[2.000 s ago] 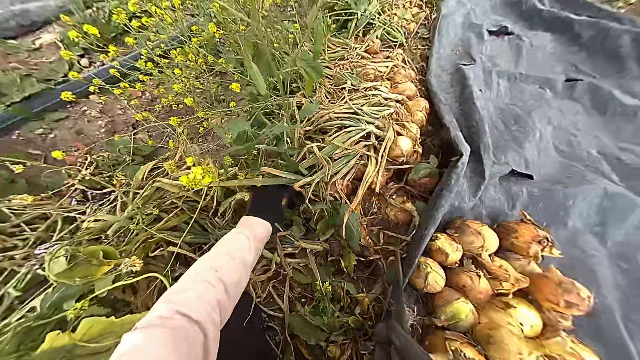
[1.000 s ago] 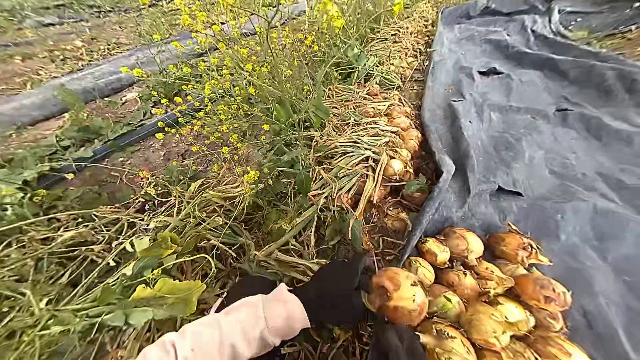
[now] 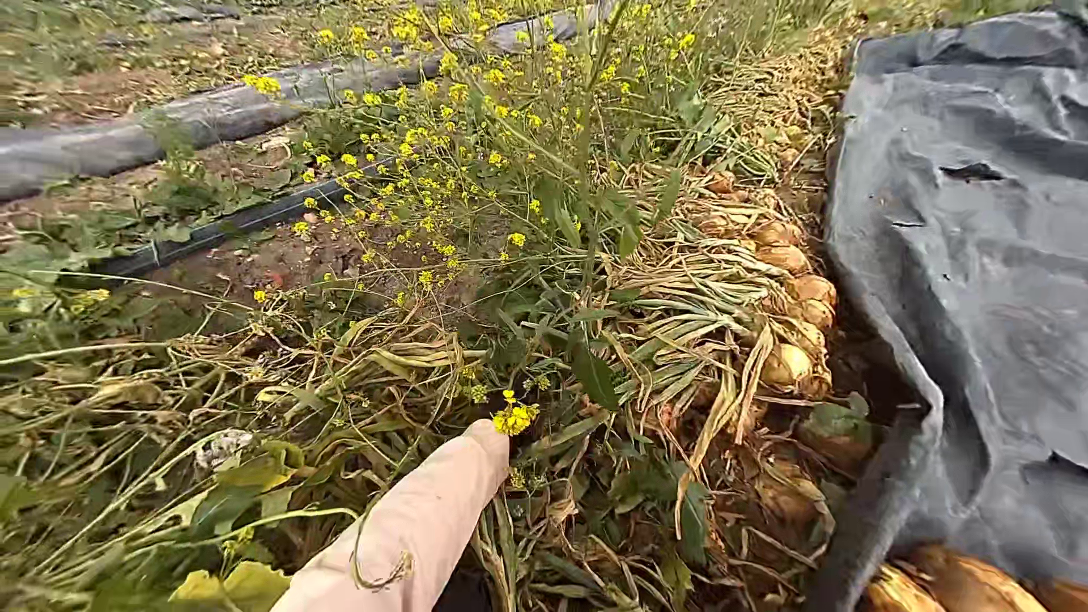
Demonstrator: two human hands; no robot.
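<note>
A pale sleeve on my left arm [image 3: 416,518] reaches from the bottom edge into the weeds. Its cuff ends beside a yellow flower cluster [image 3: 515,418], and my left hand is hidden among the plants. My right hand is out of view. To the right of the sleeve, dry onion tops [image 3: 688,297] lie in a row with their bulbs [image 3: 786,365] along the right side. More onions [image 3: 969,582] show at the bottom right, by the black plastic sheet [image 3: 1011,297]. Whether my left hand touches a stem or bulb cannot be seen.
Tall yellow-flowering weeds [image 3: 459,170] stand ahead and left of the onion row. A black drip line or sheet edge [image 3: 229,223] and a long strip of grey plastic [image 3: 204,119] cross the upper left. Tangled stems and broad leaves [image 3: 246,476] cover the lower left.
One second ago black-gloved hands were at an onion beside the pile; now neither hand shows, and my left sleeve reaches into the plants. The view has shifted left, leaving most of the pile out of frame.
</note>
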